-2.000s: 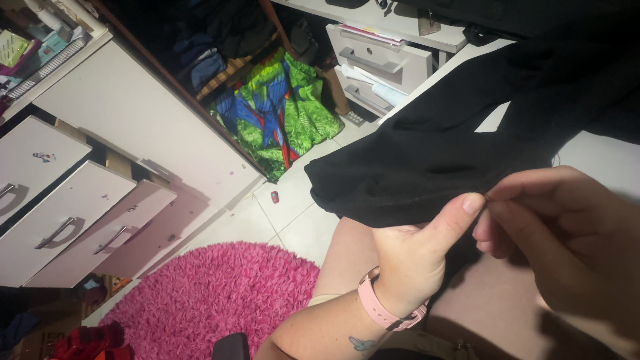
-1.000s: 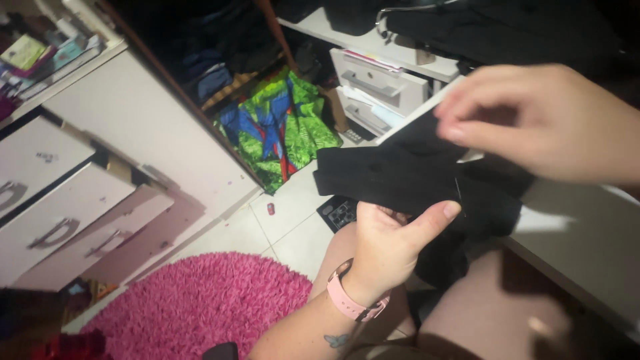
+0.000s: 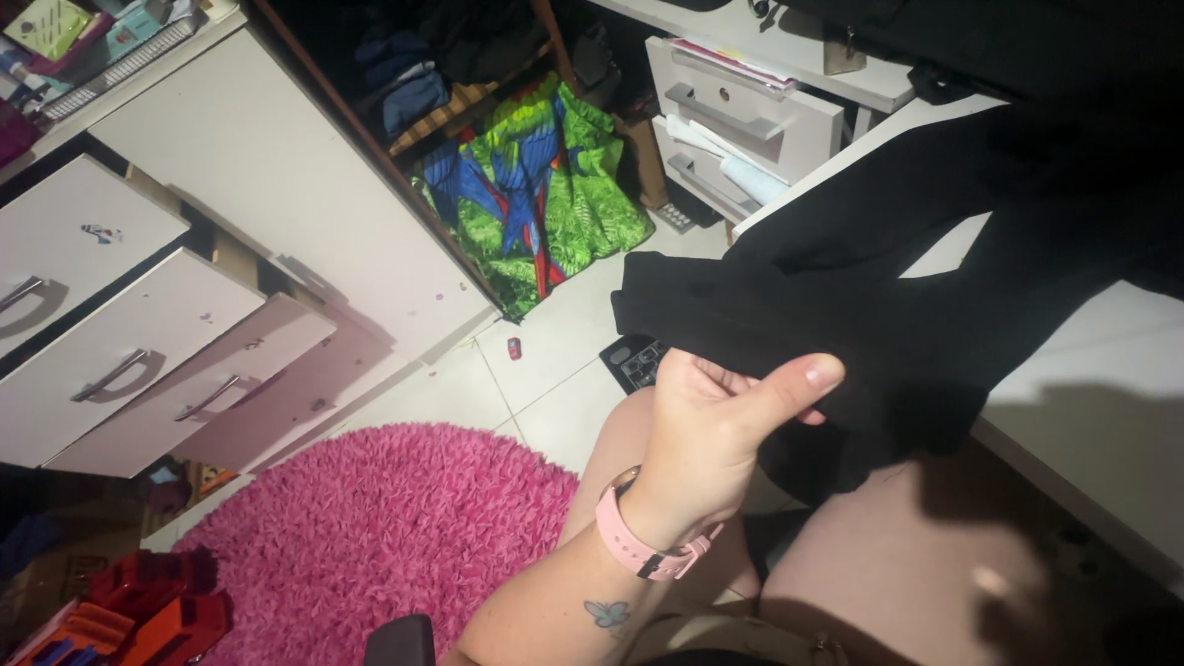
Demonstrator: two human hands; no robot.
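Note:
My left hand (image 3: pixel 731 407), with a pink watch strap at the wrist, grips the edge of a black cloth garment (image 3: pixel 832 305) between thumb and fingers. The garment stretches from above my lap to the upper right, lying partly over a white tabletop (image 3: pixel 1101 370). Pale tabletop shows through a gap in the dark cloth. My right hand is out of the frame. No needle or thread can be made out clearly at the held edge.
A pink shaggy rug (image 3: pixel 398 527) covers floor at lower left, near red toy pieces (image 3: pixel 157 601). White drawers (image 3: pixel 129 361) stand partly pulled out at left. Beyond are a tiny red toy car (image 3: pixel 514 349), a parrot-print cloth (image 3: pixel 546 194) and a desk drawer unit (image 3: pixel 740 111).
My right hand was pinching at the garment's edge beside my left thumb, then lifted away above the cloth, and has now left the view. My left hand still holds the garment.

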